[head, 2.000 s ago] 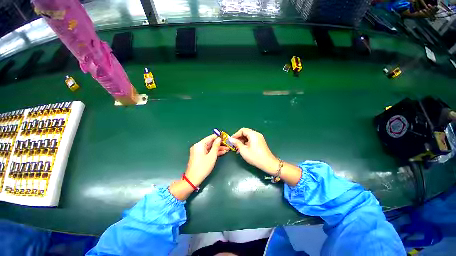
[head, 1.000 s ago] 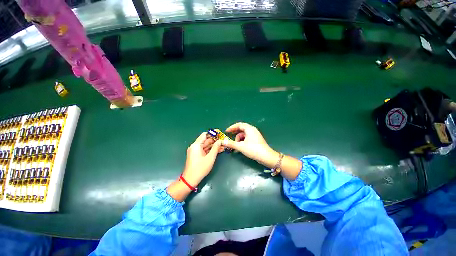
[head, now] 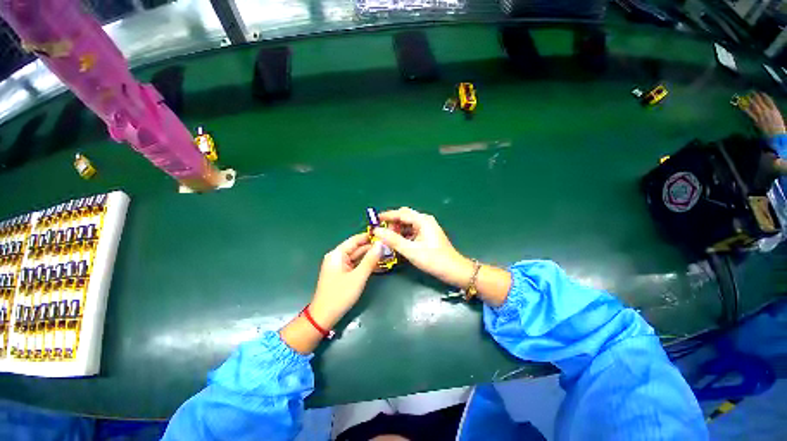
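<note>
A small yellow unit with a whitish patch is held upright between my fingertips above the green surface, near the middle of the view. A dark bluish end piece sticks up from its far end. My left hand grips the unit's left side with thumb and fingers. My right hand holds it from the right, its thumb near the upper part. The fingers hide much of the unit, and any link to the end piece is too small to tell.
A white tray of yellow units lies left, behind it a pink-wrapped post. Single yellow units and black flat pieces lie across the far side. A black boxy device stands right. Another person's hand is at far right.
The held unit has turned from slanted to upright, and my right fingers have shifted on it. The loose units and black pieces have shifted left in view. Another person's hand has appeared at far right.
</note>
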